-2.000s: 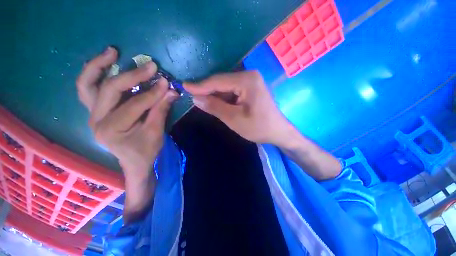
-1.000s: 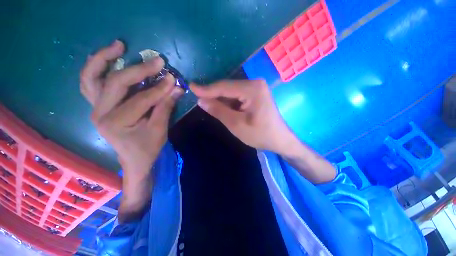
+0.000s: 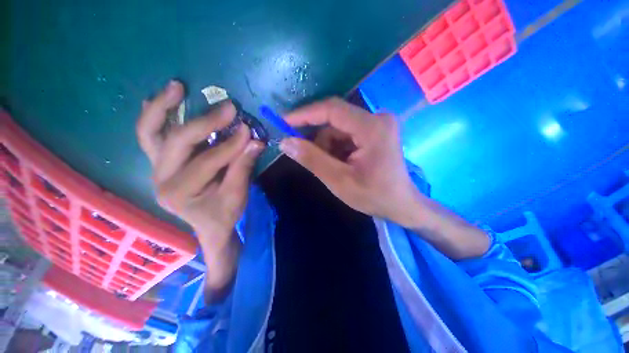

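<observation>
My left hand (image 3: 203, 155) holds a dark, glossy round component (image 3: 254, 125) between thumb and fingers, above the bench. Its rim and some shiny bits show; the fingers hide the rest. My right hand (image 3: 345, 152) is close to its right side and holds a slim bright blue stick tool (image 3: 278, 122) between thumb and forefinger. The tool's blue end points up and left, beside the component. A tiny pale strand seems to lie between the component and my right thumb, too small to be sure.
A pink-red compartment tray (image 3: 128, 238) with dark parts in its pockets is at the left. A smaller red gridded tray (image 3: 461, 47) is at the upper right, beyond the edge of the dark-green bench (image 3: 62, 41). An off-white scrap (image 3: 214, 94) lies behind my left hand. Blue stools stand lower right.
The blue tool now shows as a longer piece above my right fingertips; before, only a bit of blue showed by the component. Both hands and the surroundings have shifted right in view.
</observation>
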